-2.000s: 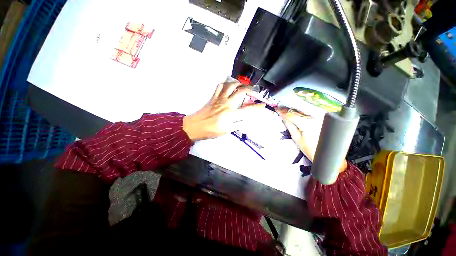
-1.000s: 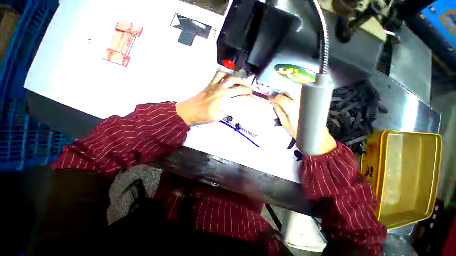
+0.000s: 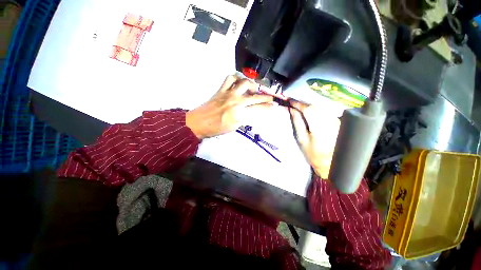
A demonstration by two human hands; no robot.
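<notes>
A short black webbing strap piece (image 3: 282, 102) lies at the needle area of the dark sewing machine (image 3: 295, 42), beside a red spot. My left hand (image 3: 227, 108) has its fingertips on the strap's left end. My right hand (image 3: 314, 134) holds the strap's right end between thumb and fingers, partly hidden by the lamp head. The strap's far edge is hidden by fingers and machine parts.
A gooseneck lamp (image 3: 356, 147) hangs over my right hand. A loose pile of black strips (image 3: 390, 145) lies to the right, beside a yellow plastic bin (image 3: 443, 205). The white cover sheet (image 3: 174, 58) bears red and dark markings. A blue crate (image 3: 23, 126) stands at left.
The view has shifted, so the lamp and bin appear farther right. Dark pieces seen earlier near my right wrist no longer show. Both hands remain at the needle area.
</notes>
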